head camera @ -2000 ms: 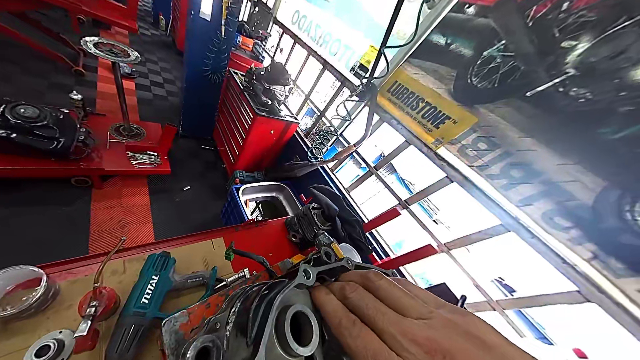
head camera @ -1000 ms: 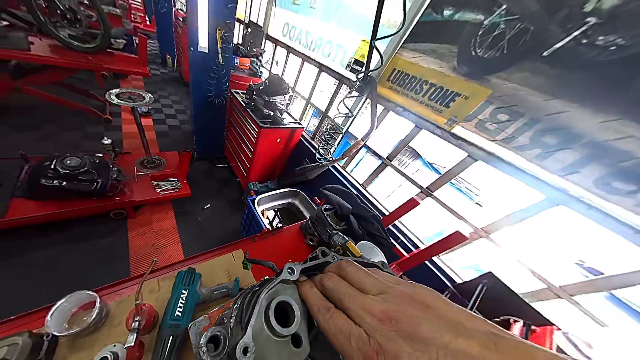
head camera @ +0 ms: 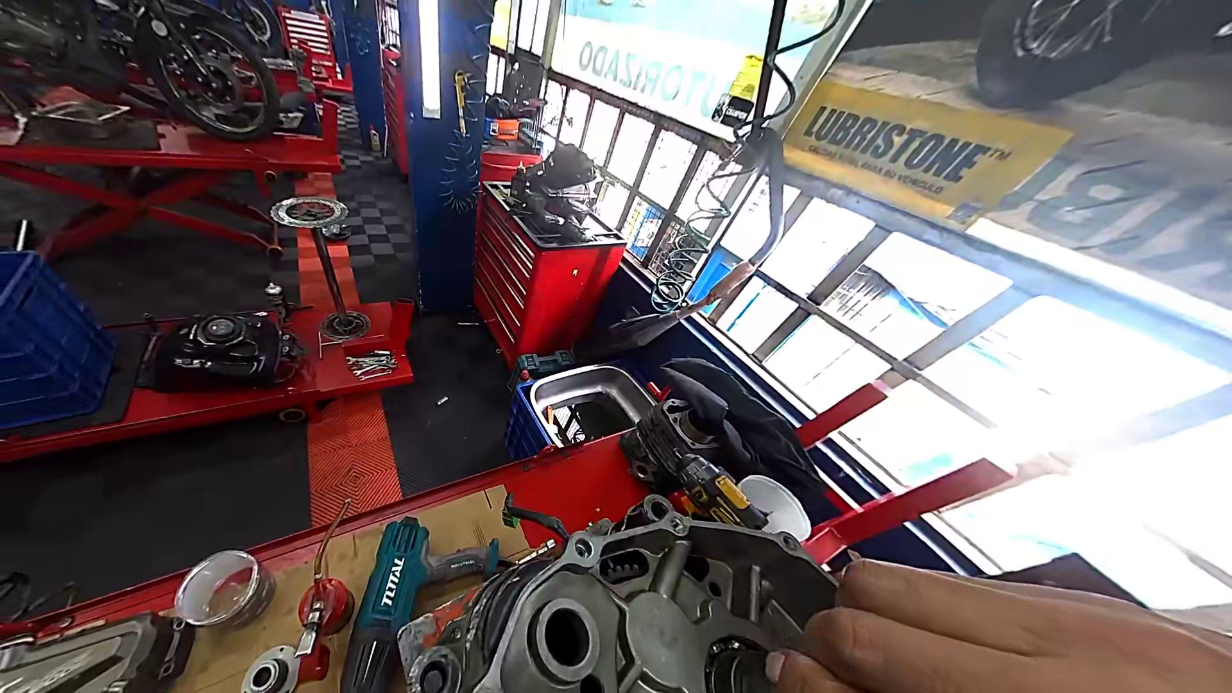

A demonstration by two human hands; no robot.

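Note:
My right hand (head camera: 972, 635) reaches in from the lower right, its fingers resting at the right rim of an opened engine crankcase (head camera: 659, 626). The fingertips lie by a dark round opening in the casing; whether they grip anything cannot be told. The crankcase stands at the bottom centre with its cavity showing. A teal Total heat gun (head camera: 390, 597) lies left of it on cardboard. Further left is a red oil can (head camera: 327, 606) with a thin spout, and a clear plastic tub (head camera: 223, 589). My left hand does not show.
A yellow and black power tool (head camera: 717, 491), an engine cylinder (head camera: 664, 448) and a white bowl (head camera: 778, 507) lie beyond the crankcase. Behind stand a blue crate with a metal basin (head camera: 592, 385) and a red tool cabinet (head camera: 549, 269). A red arm (head camera: 914, 510) juts out at right.
My right hand has shifted right, from the top of the crankcase to its right rim, and more of the cavity shows. The view has turned left.

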